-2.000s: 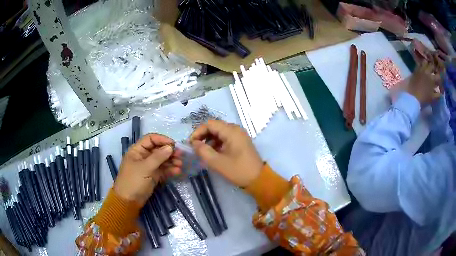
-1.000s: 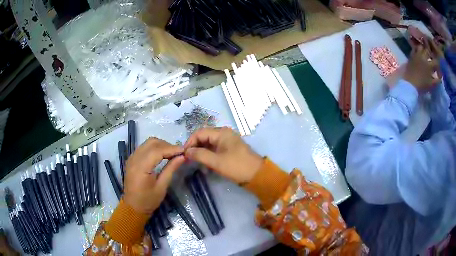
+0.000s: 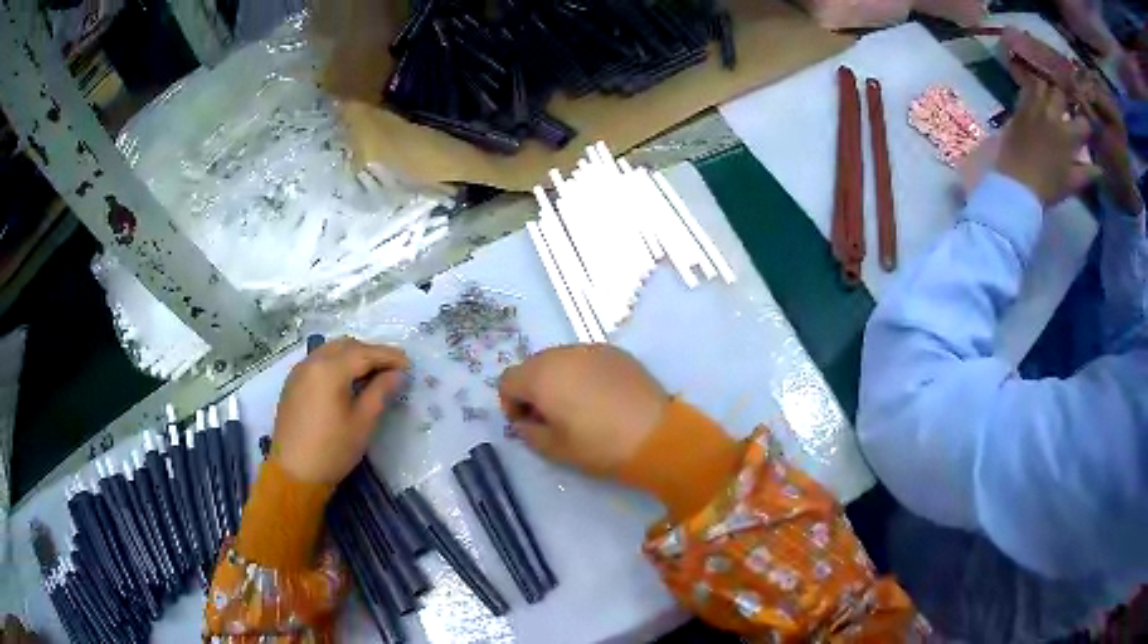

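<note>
My left hand is over the upper ends of loose dark sleeves, its fingers bent. My right hand is to the right of scattered small metal fittings, fingertips down near the sheet. The hands are apart; I cannot tell whether either pinches a small part. Two dark sleeves lie side by side below the fittings. A fan of white rods lies beyond my right hand. Filled sleeves with white tips stand in a dense row at left.
A chipped metal post crosses the upper left beside a clear plastic bag of white pieces. Black sleeves are heaped on brown paper. At right are brown straps, pink pieces and a person's blue sleeve.
My hands have moved apart from where they met in the middle. Loose fittings between them are now uncovered. The view has shifted slightly. The neighbour's hand has moved a little.
</note>
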